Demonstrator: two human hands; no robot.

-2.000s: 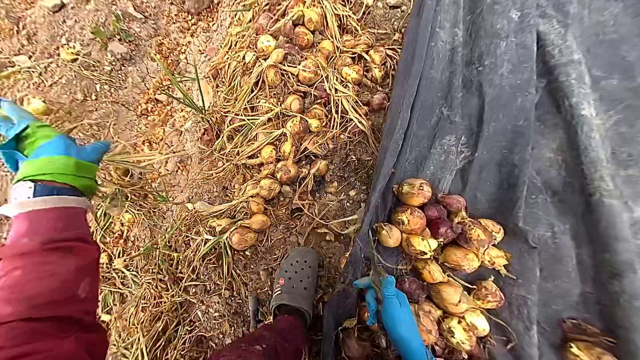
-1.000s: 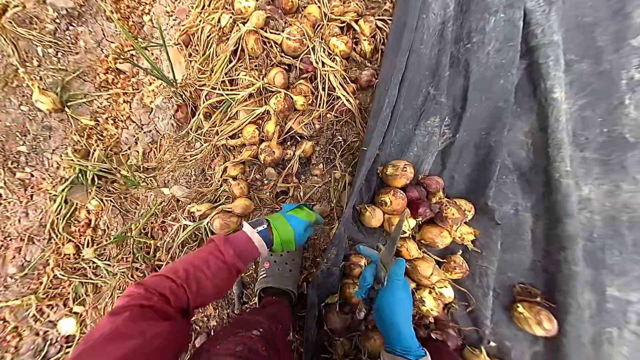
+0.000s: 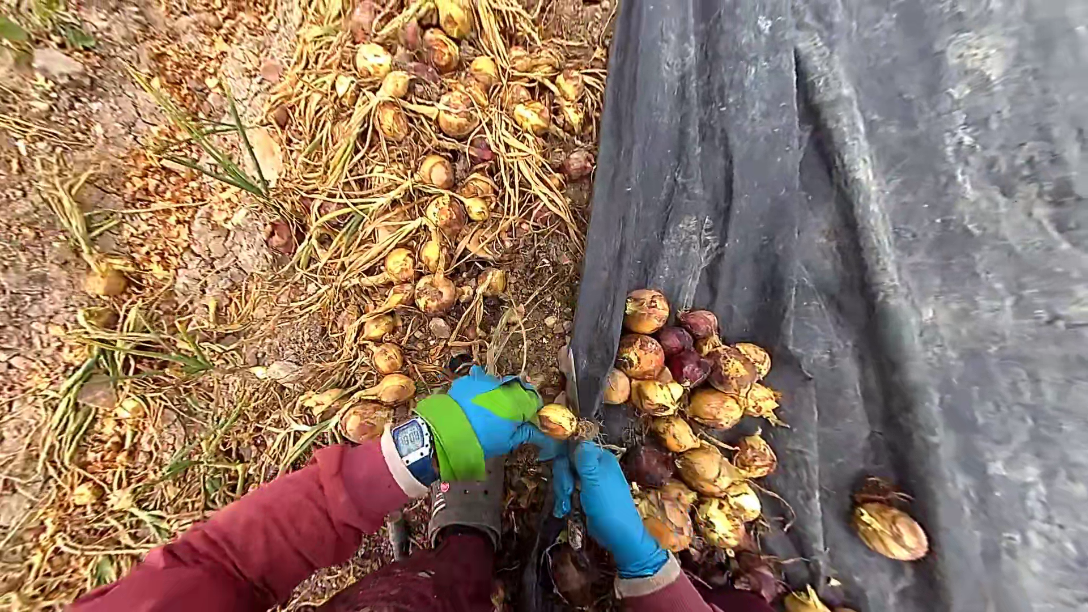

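Observation:
My left hand [image 3: 501,414], in a blue glove with a green band around it and a watch at the wrist, holds a small yellow onion [image 3: 557,421] with dry roots. My right hand [image 3: 608,501], also blue-gloved, is close beside it, below the onion's root end. It grips a knife whose blade [image 3: 571,378] points up along the edge of the dark fabric sheet; the handle is mostly hidden in the fingers. Right of that hand lies a heap of yellow onions [image 3: 714,408] and red onions [image 3: 688,367] on the sheet.
The dark fabric sheet [image 3: 850,323] covers the right side, with a lone onion [image 3: 890,529] on it. To the left, onions with dried tops [image 3: 435,293] lie in a row on dry soil [image 3: 229,255]. A clog [image 3: 467,507] shows beneath my left arm.
My left hand was out at the far left, then above the clog; it has come right to meet my right hand and now holds an onion. My right hand stays by the heap with the knife.

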